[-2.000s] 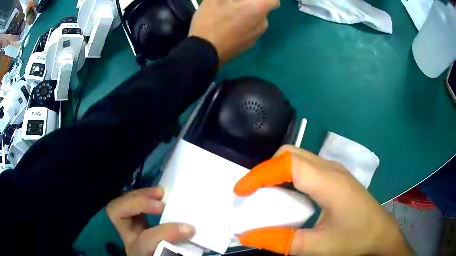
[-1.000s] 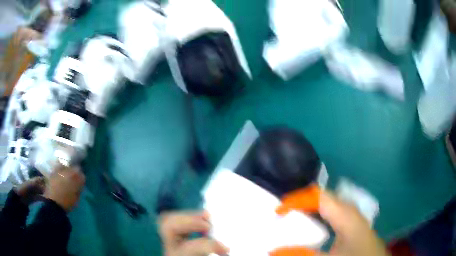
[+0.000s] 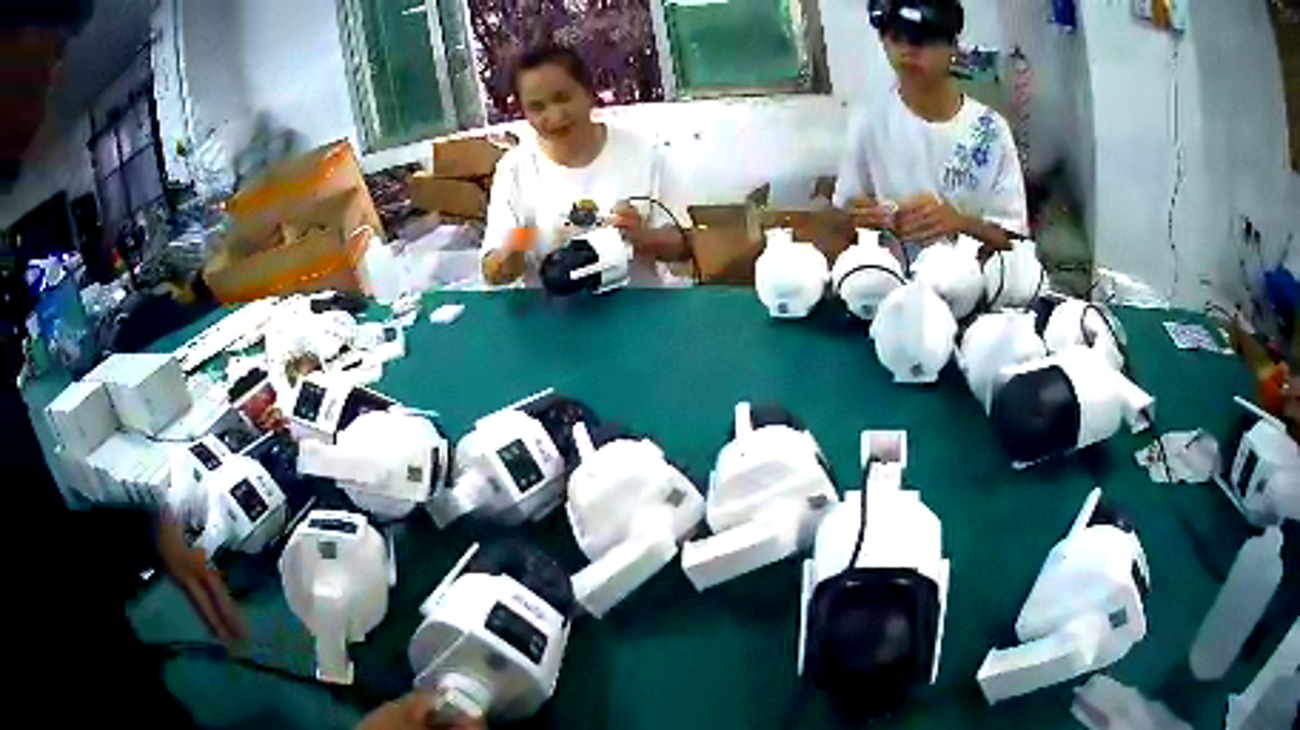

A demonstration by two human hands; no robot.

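Neither of my hands is in the picture. Nearest in front of me, a white security camera (image 3: pixel 901 531) stands on the green table with its black ball end towards me. Another white camera (image 3: pixel 1091 592) with an antenna and bracket lies to its right. At the lower left, a camera (image 3: pixel 485 642) with a black lens panel is touched at its bracket by another person's hand (image 3: pixel 414 712). A crumpled white cloth (image 3: pixel 1119 703) is cut off by the bottom edge at the right.
Several cameras (image 3: pixel 627 506) form a row across the green table (image 3: pixel 642 342). A dark-sleeved person is close on my left. Two people in white shirts sit opposite; one holds a camera (image 3: pixel 586 265). White boxes (image 3: pixel 143 394) stand left. White bottle-like objects (image 3: pixel 1237 602) lie right.
The view has swung up from the close work to the whole table and room. My hands, the orange finger cots and the camera they held have left the picture.
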